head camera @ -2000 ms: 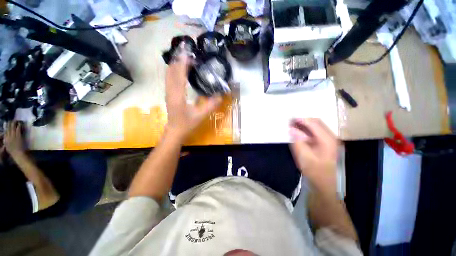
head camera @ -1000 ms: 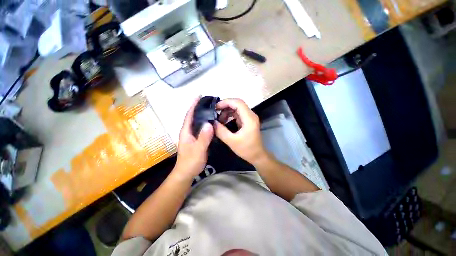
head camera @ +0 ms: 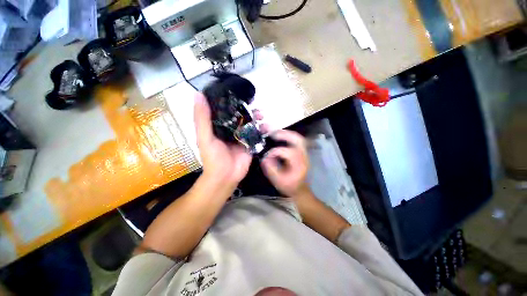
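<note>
A black housing (head camera: 222, 104) lies open in my left hand (head camera: 216, 151), above the front edge of the white work sheet (head camera: 283, 87). Thin coloured wires and a small silver and dark module (head camera: 251, 137) show at its lower right end. My left hand holds the housing from below and the left. My right hand (head camera: 286, 162) is beside the module, its fingers curled and blurred around something small and dark; what it is I cannot tell.
The screw feeder (head camera: 196, 34) stands just beyond the housing. Several waiting units (head camera: 98, 60) sit to its left. A small hand screwdriver (head camera: 297, 63), a white strip (head camera: 356, 26) and a red-handled tool (head camera: 370, 87) lie to the right. A pale box side (head camera: 17, 170) shows at the left edge.
The housing now lies open in my left hand, with its wires and module showing. My right hand has moved slightly down and away from it. The view has shifted slightly.
</note>
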